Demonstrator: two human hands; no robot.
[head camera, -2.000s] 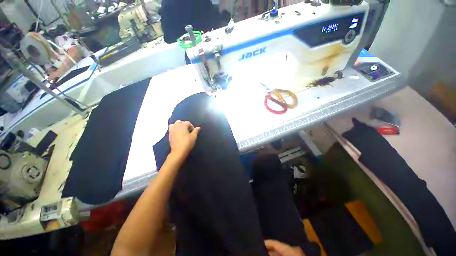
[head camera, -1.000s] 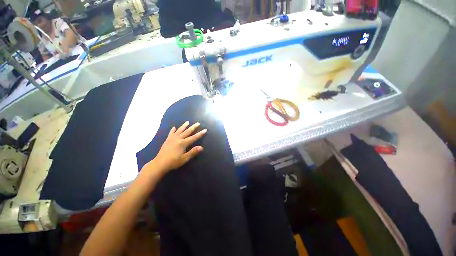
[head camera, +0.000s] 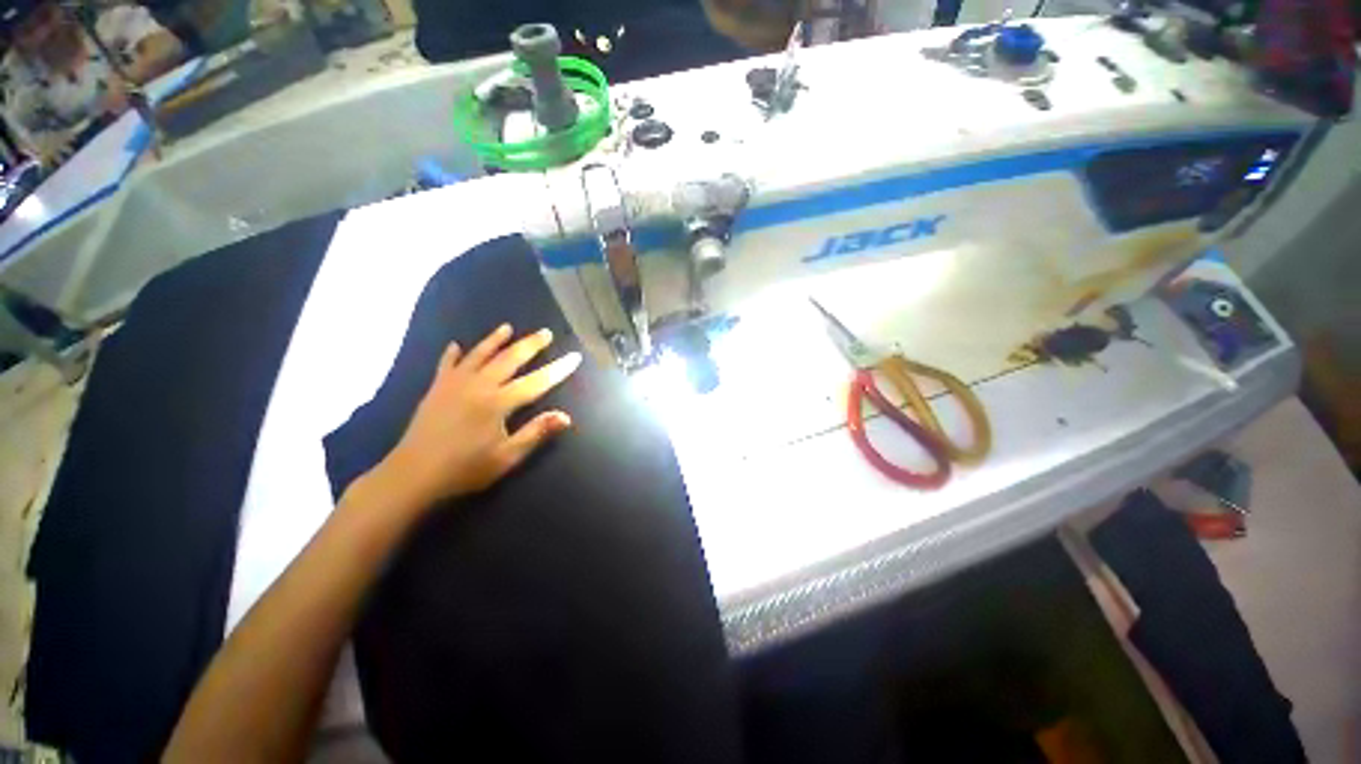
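Observation:
A black sleeve panel (head camera: 523, 597) lies on the white sewing table and hangs over its front edge. Its right edge runs beside the presser foot and needle (head camera: 639, 355), at the bright lamp spot. My left hand (head camera: 485, 411) lies flat on the panel with its fingers spread, left of and below the needle. My right hand is not in view. The white lockstitch machine (head camera: 1015, 246) with "JACK" lettering stands behind. Scissors (head camera: 906, 418) with one red and one orange-yellow loop lie on the machine bed, right of the needle.
A pile of black panels (head camera: 164, 433) lies at the left. A green ring (head camera: 533, 135) circles the grey post on the head. Dark strips (head camera: 1194, 627) and a red-and-dark item (head camera: 1216, 500) lie on the pale surface at right. Another person (head camera: 75, 60) sits at upper left.
The view has moved closer to the needle. My left hand went from bunched fingers to spread flat on the panel. The panel's top now reaches beyond the needle. My right hand has left the view.

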